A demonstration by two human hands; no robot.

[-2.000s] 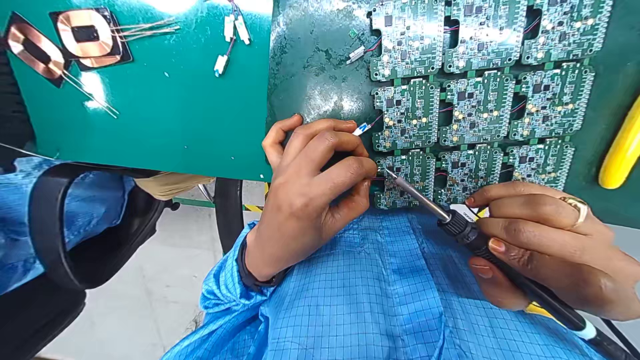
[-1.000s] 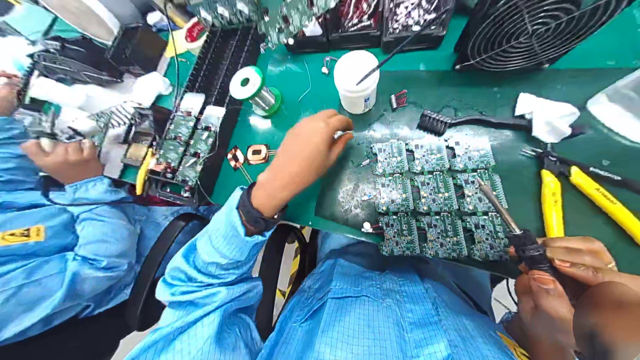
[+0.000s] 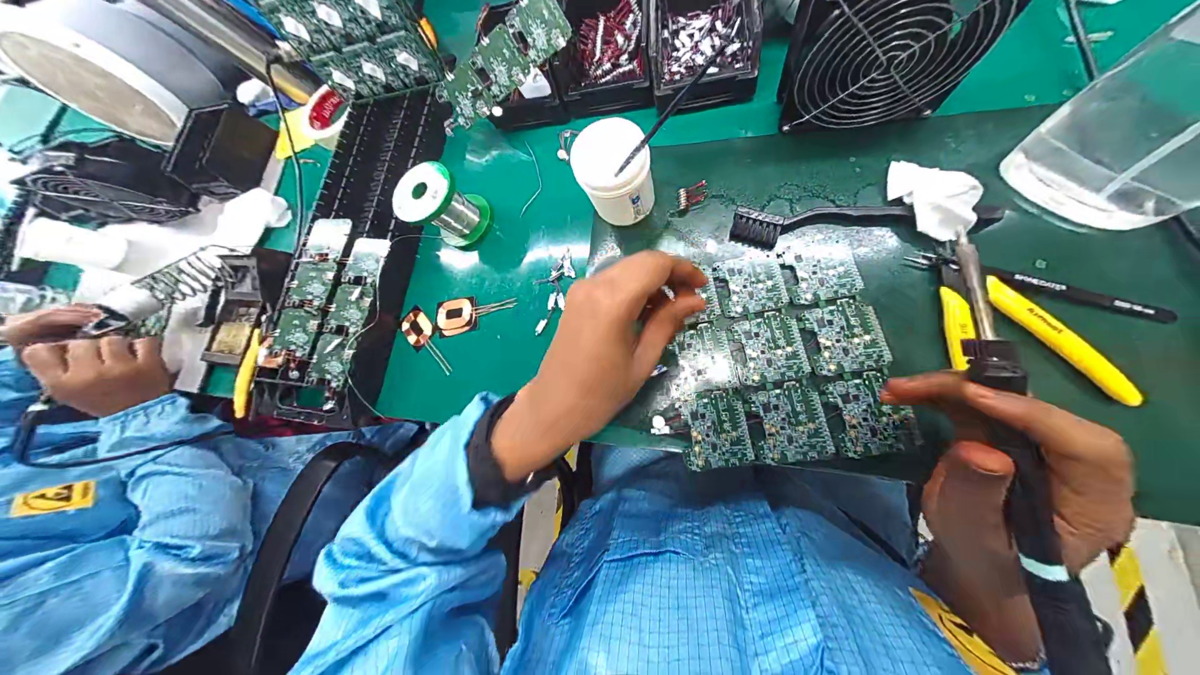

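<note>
My right hand (image 3: 1041, 469) holds a soldering iron (image 3: 998, 366) between thumb and fingers, its metal end pointing up beside a crumpled white tissue (image 3: 937, 199). A panel of green circuit boards (image 3: 771, 349) in rows lies on the dark mat, left of that hand. My left hand (image 3: 614, 342) hovers at the panel's upper left corner, thumb and fingers bent and apart; I see nothing held between them. Small white connectors with leads (image 3: 555, 292) lie left of it. Another white connector (image 3: 662, 425) sits at the panel's lower left edge.
Behind stand a white tub (image 3: 614, 183) with a black stick, bins of connectors (image 3: 705, 47) and a fan (image 3: 895, 61). A black brush (image 3: 757, 227), yellow-handled pliers (image 3: 1064, 337) and tweezers (image 3: 1078, 292) lie right. Left are a solder spool (image 3: 445, 206), copper coils (image 3: 457, 317) and a co-worker's hand (image 3: 98, 370).
Both hands have moved away from the lower part of the boards, where they were close together two seconds ago. The iron now points up near the tissue. The view has widened.
</note>
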